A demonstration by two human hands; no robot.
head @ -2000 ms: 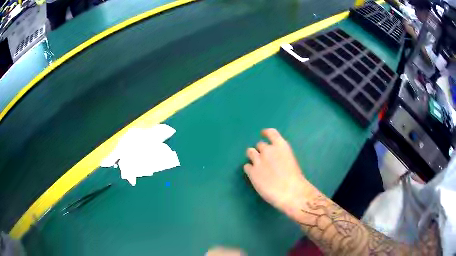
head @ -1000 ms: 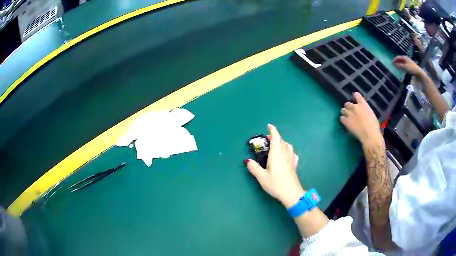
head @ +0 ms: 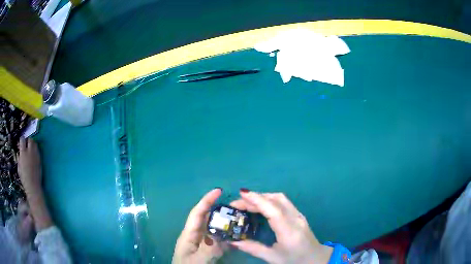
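A black watch case [head: 225, 223] is held above the green mat at the bottom centre. Its open side faces up and shows a silver-white block and small gold bits. My left hand [head: 199, 229] grips its left side. My right hand [head: 281, 227], with a blue band at the wrist, holds its right side. Dark matter at the case's right is partly hidden by my right fingers; I cannot tell whether it is the screen.
Dark tweezers [head: 218, 76] and white wipes [head: 310, 55] lie near the yellow strip [head: 206, 50]. A white bottle [head: 72, 104] stands at the left, beside clear lettered tape [head: 123, 154]. Another person's hand [head: 30, 165] is at the left edge; clothing shows at the lower right.
The view has swung left, so the black tray is out of frame. The watch case has come from the mat into both my hands. My left hand has come into view.
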